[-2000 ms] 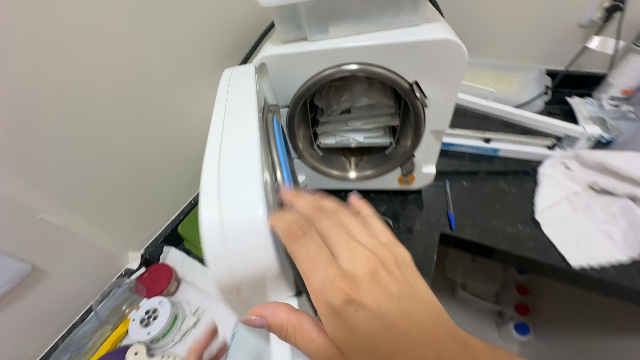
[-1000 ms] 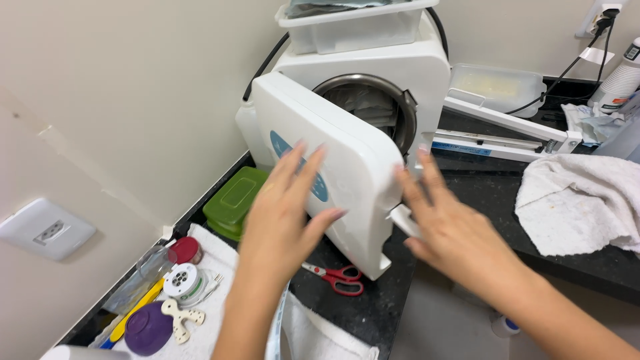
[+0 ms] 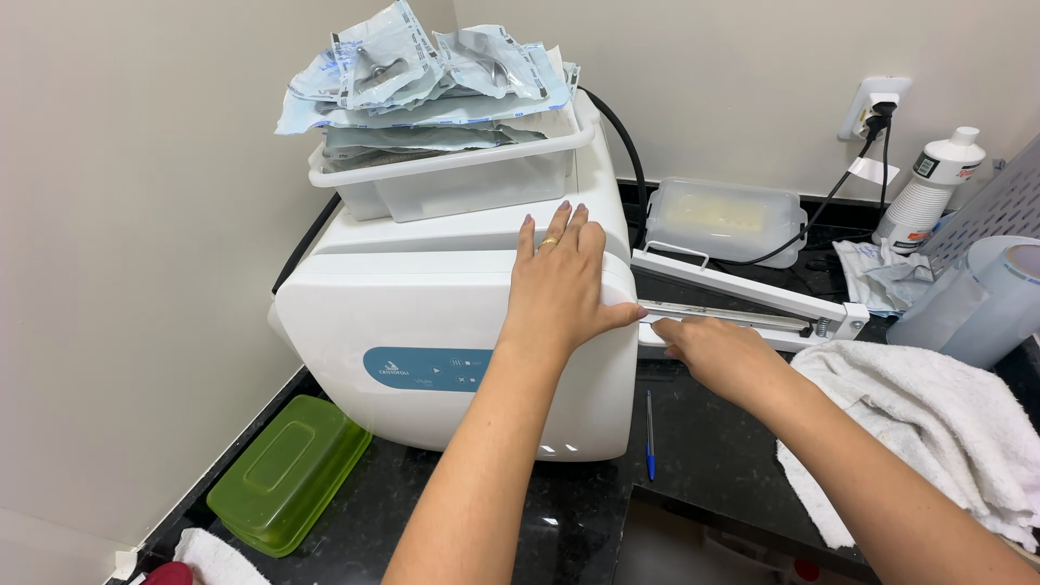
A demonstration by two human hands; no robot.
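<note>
The white door [image 3: 341, 325] of a Cristófoli tabletop autoclave lies against the autoclave's body [image 3: 605, 171], covering the chamber. My left hand [image 3: 561, 280] rests flat on the door's top right edge, fingers spread, thumb reaching over the right side. Beside it, my right hand [image 3: 711, 349] has its fingers curled on the white door handle [image 3: 650, 335] that sticks out at the right. On top of the autoclave stands a clear plastic tub [image 3: 479, 191] heaped with sterilization pouches [image 3: 455, 110], some with metal instruments inside.
A green plastic box [image 3: 284, 471] sits left on the black stone counter. At the right are a blue pen [image 3: 650, 439], a white pouch sealer [image 3: 739, 284], a lidded clear container [image 3: 723, 219], a white towel [image 3: 918, 422], a roll of pouch film [image 3: 975, 301] and a white bottle [image 3: 934, 187].
The autoclave door, open two seconds ago with pouches showing in the chamber, has swung against the body. My left hand has moved onto its top edge, and my right hand has closed on the handle.
</note>
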